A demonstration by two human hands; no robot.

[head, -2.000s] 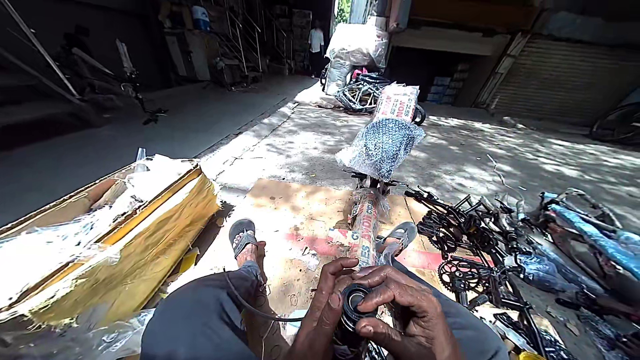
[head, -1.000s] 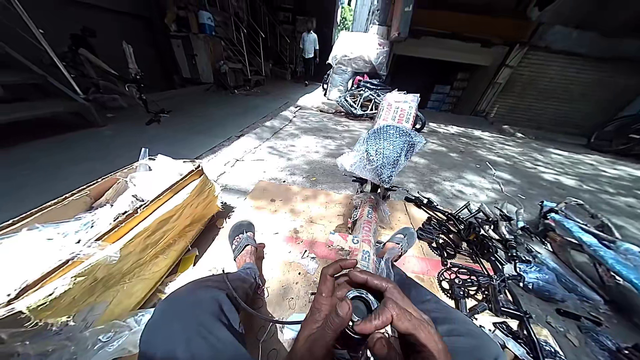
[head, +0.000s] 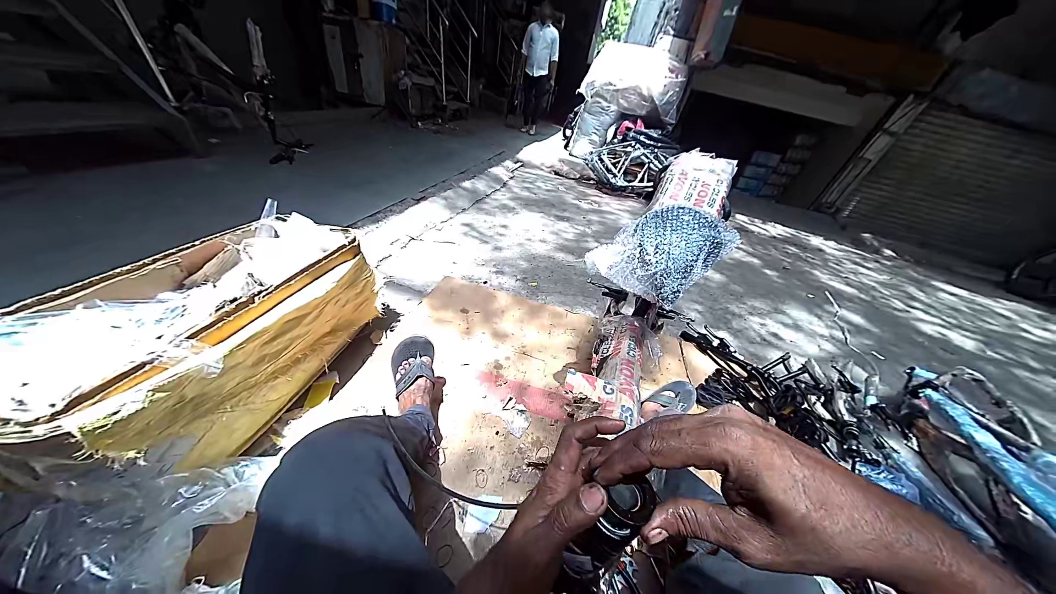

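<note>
A bicycle frame in printed wrapping lies between my legs, with a bubble-wrapped part at its far end. Around the black ring-shaped part at the frame's near end are both hands. My left hand has its thumb and fingers at the ring's left side, fingertips pinched close to those of the other hand. My right hand arches over the ring, its thumb at the right edge. Whether a small piece is between the fingertips cannot be told. A thin black cable runs in from the left.
A large open carton with plastic wrapping stands at left. Flattened cardboard lies under my feet. Black bicycle parts and a blue-wrapped frame lie at right. A person stands in the background near bundled frames.
My right hand has shifted over the top of the ring, its fingers now meeting my left fingertips. A second ago both hands were around the ring's sides.
</note>
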